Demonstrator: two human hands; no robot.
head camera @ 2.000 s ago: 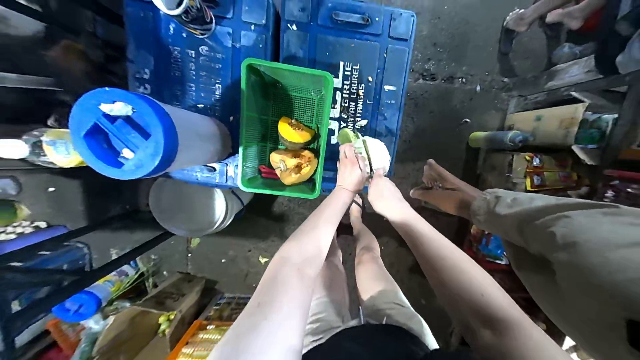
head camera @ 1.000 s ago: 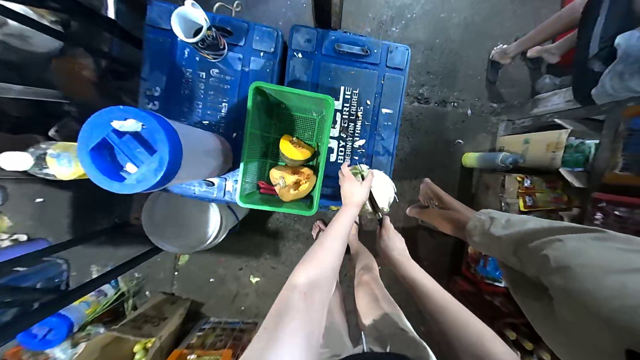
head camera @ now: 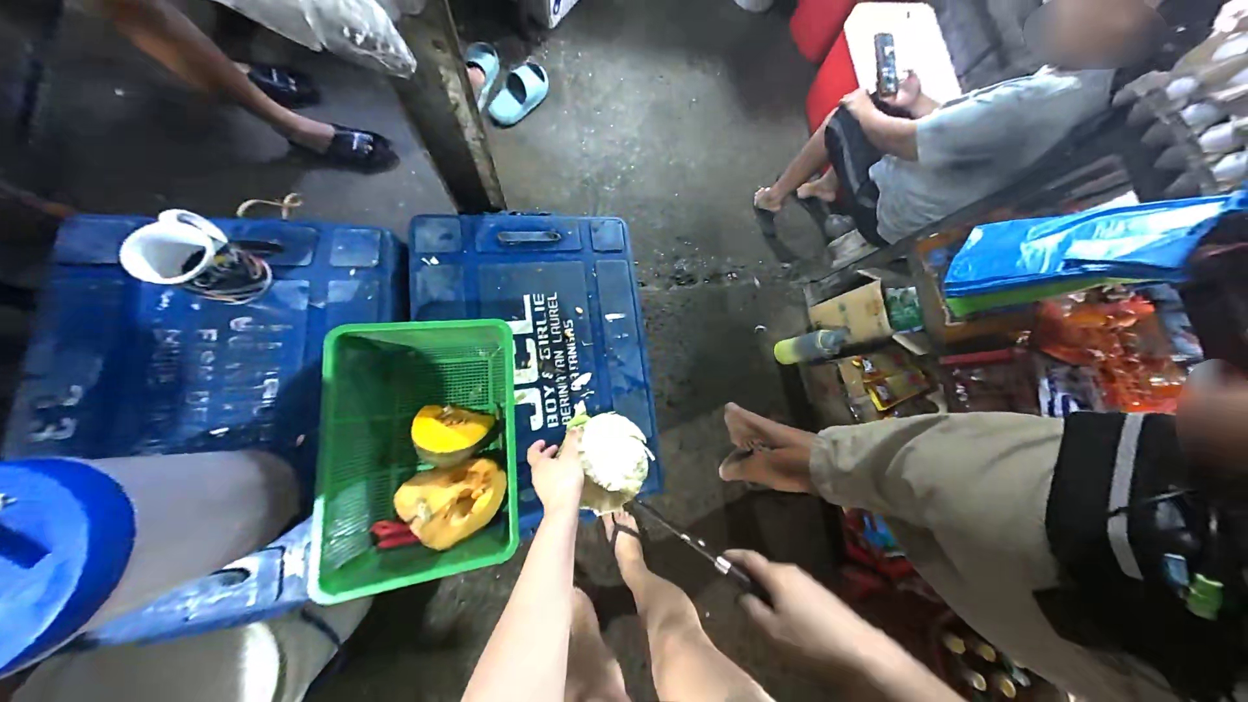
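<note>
My left hand grips a white cauliflower from its left side, above the near edge of a blue lidded crate. In my right hand is the dark handle of a knife, whose blade points up and left to the underside of the cauliflower; whether the tip touches it cannot be told. Left of my hands, a green plastic basket holds cut squash pieces and a red object.
A second blue crate bears a white mug. A blue-lidded container stands at lower left. One person in khaki trousers stands close on the right; another sits farther back. Packaged goods fill the right side.
My right hand with the knife has moved down and right from the cauliflower. The cauliflower shows more of its white head. The view has shifted to take in more of the far floor.
</note>
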